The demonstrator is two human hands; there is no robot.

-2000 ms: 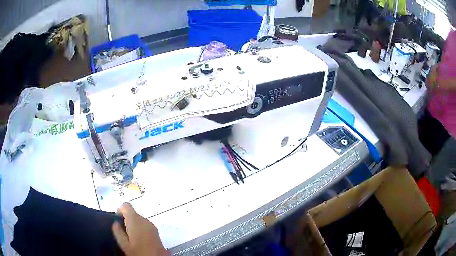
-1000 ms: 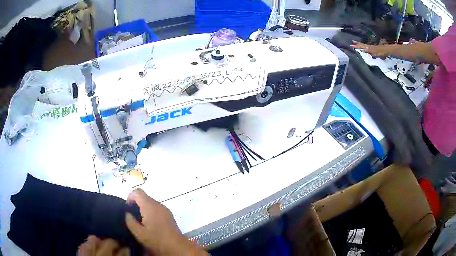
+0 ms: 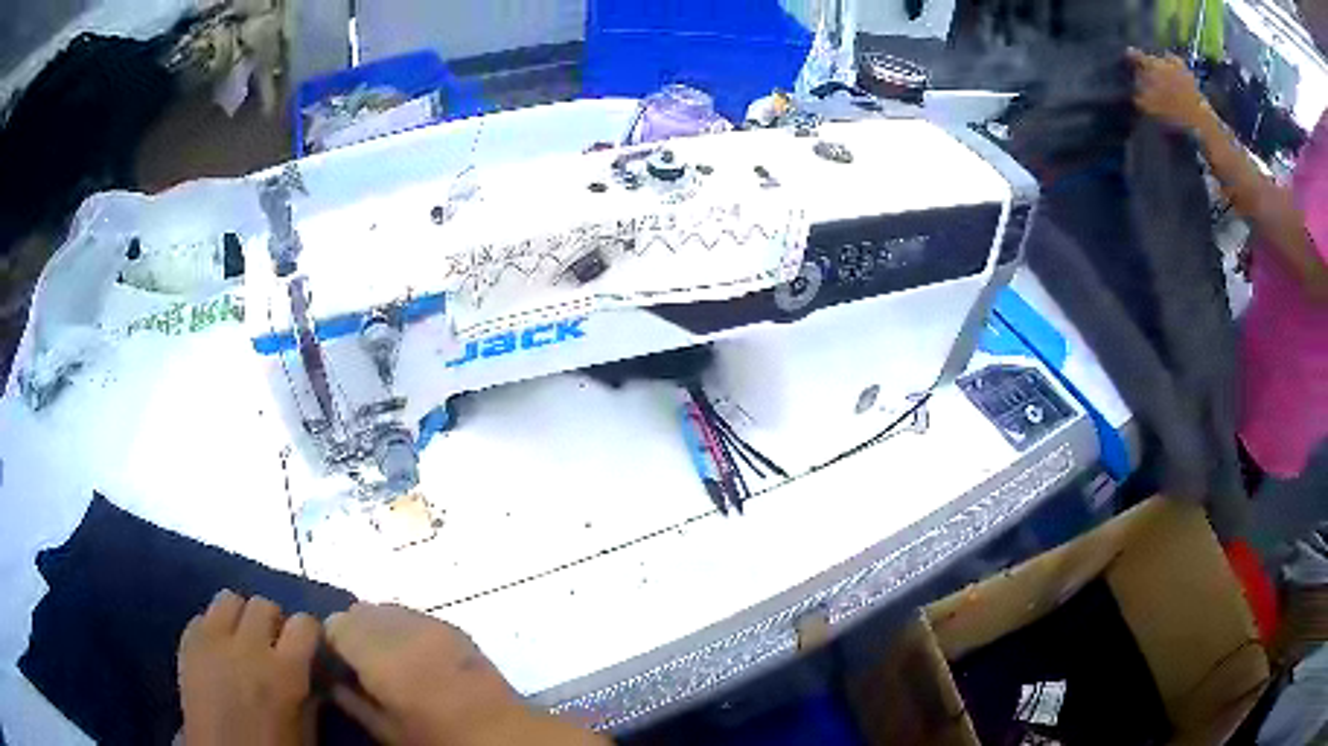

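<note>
A black cloth panel (image 3: 109, 619) lies flat at the lower left of the white table, left of and below the needle area. My left hand (image 3: 251, 673) and my right hand (image 3: 415, 670) are side by side at its right end, fingers closed on the black cloth. What lies under the fingers is hidden. The white sewing machine (image 3: 641, 270) with blue "JACK" lettering stands behind. Its presser foot area (image 3: 382, 464) is above the hands, apart from the cloth.
Thin pink, blue and black sticks (image 3: 714, 452) lie under the machine arm. A cardboard box (image 3: 1187, 583) with black pieces stands at lower right. A person in a pink top (image 3: 1282, 306) handles dark grey cloth (image 3: 1143, 292) at right. A blue bin (image 3: 372, 95) is behind.
My left hand has come in from the bottom edge and now grips the cloth beside my right hand. The other person's arm has reached out and lifted the grey cloth.
</note>
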